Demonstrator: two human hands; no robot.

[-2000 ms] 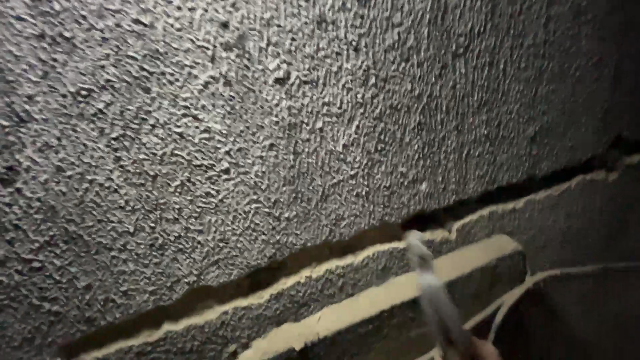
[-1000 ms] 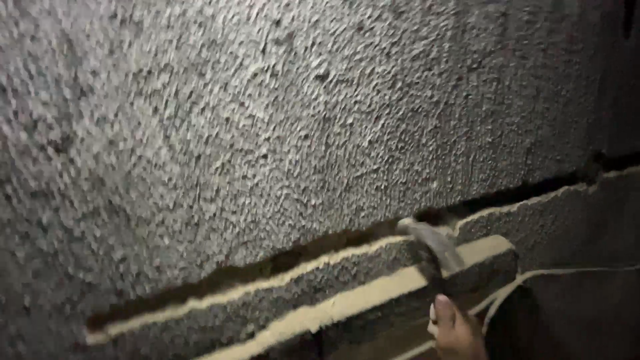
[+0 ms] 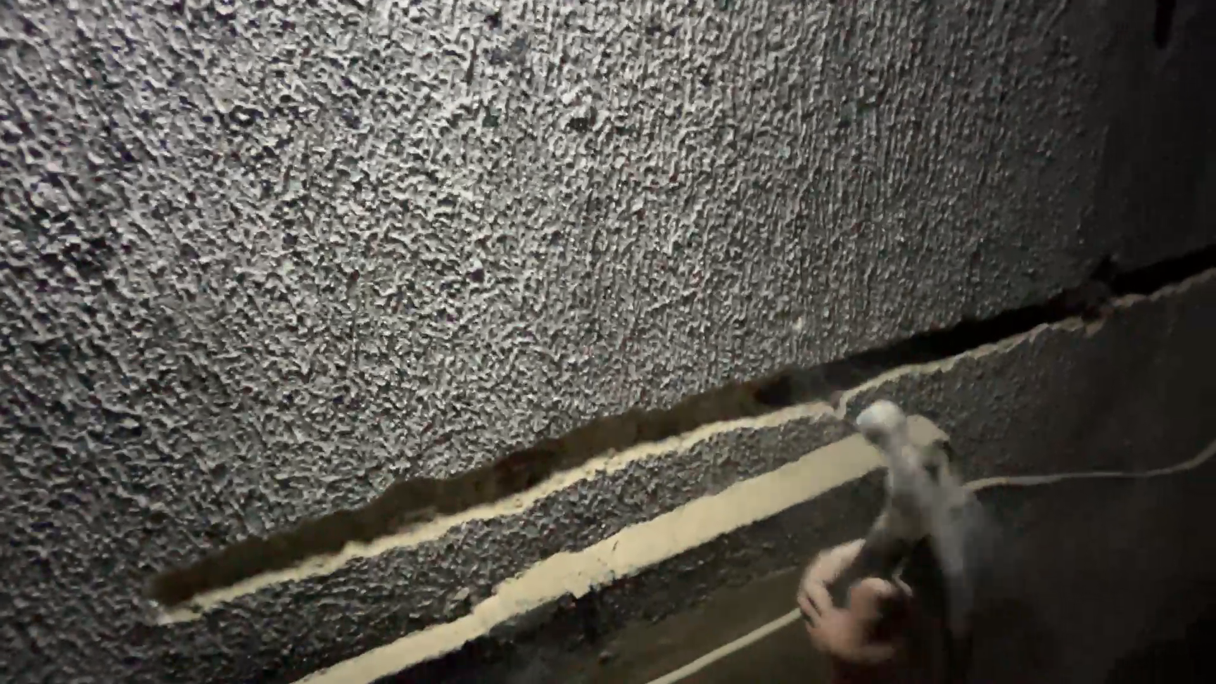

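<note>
My right hand (image 3: 855,613) is at the lower right, its fingers wrapped around the dark handle of a hammer (image 3: 917,484). Motion blurs the hammer; its pale metal head is raised above the hand, near the right end of a cream-coloured ledge edge (image 3: 665,532). Just above and left of the head runs a long, dark, rough-edged groove (image 3: 532,465) cut into a grey textured wall (image 3: 570,237), with a pale broken lower rim. Whether the head touches the wall cannot be told. My left hand is out of view.
A thin pale cable (image 3: 1092,475) passes behind the hammer and hand, running down left and out to the right. The groove climbs toward the right edge, where the wall falls into deep shadow. Below the ledge edge the surface is dark.
The hammer has swung: one second ago its head lay at the groove's lower rim, and now it stands a little to the right, more upright. The hand keeps its hold.
</note>
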